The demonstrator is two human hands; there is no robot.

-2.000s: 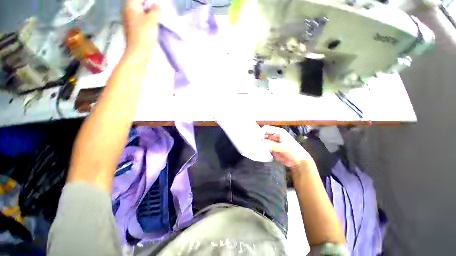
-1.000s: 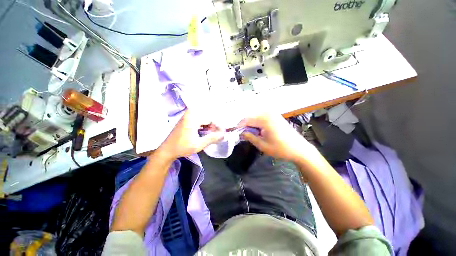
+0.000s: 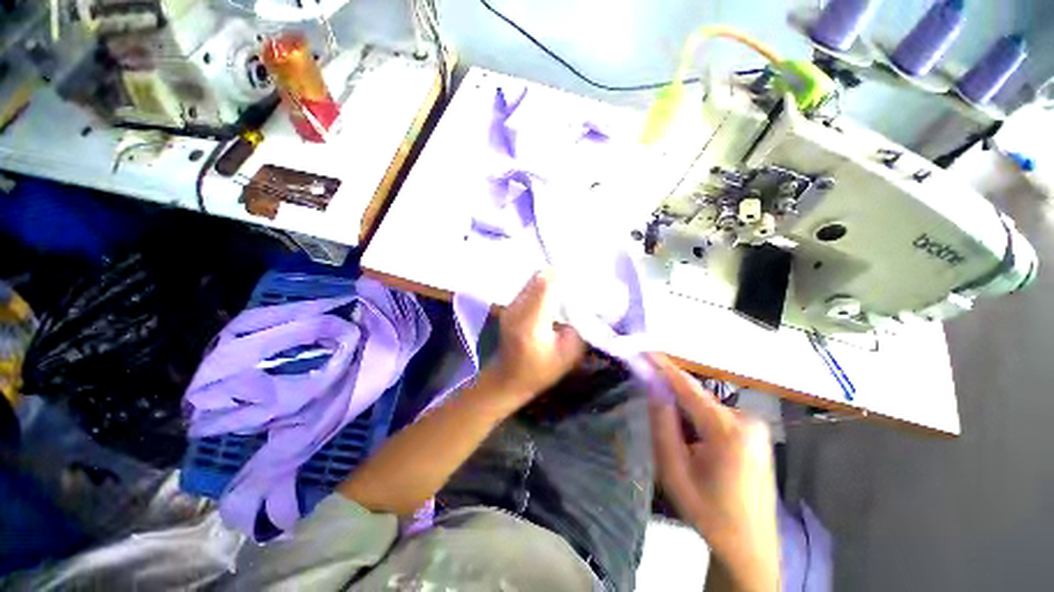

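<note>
A lilac fabric strip [image 3: 615, 331] runs between my hands at the table's front edge, above my lap. Part of it lies up on the white table. My left hand [image 3: 536, 345] is closed on the strip, with the thumb pointing up. My right hand [image 3: 702, 445] is lower and to the right, with the strip between thumb and fingers; it is slightly blurred. Another length of strip hangs below the table edge beside my left hand. The sewing machine head [image 3: 890, 220] stands behind and to the right. The needle area is partly washed out by glare.
Lilac strips [image 3: 312, 347] are heaped in a blue basket [image 3: 206, 453] at lower left. Scraps [image 3: 520, 197] lie on the white table. Blue snips [image 3: 834, 368] lie right of a dark plate [image 3: 764, 283]. A red-orange bottle [image 3: 299, 88] and an overlock machine [image 3: 173, 64] are at upper left.
The view has swung left, showing the basket more fully. My hands, close together a second ago, have moved apart; my right hand has drawn down and right with the strip stretched between them.
</note>
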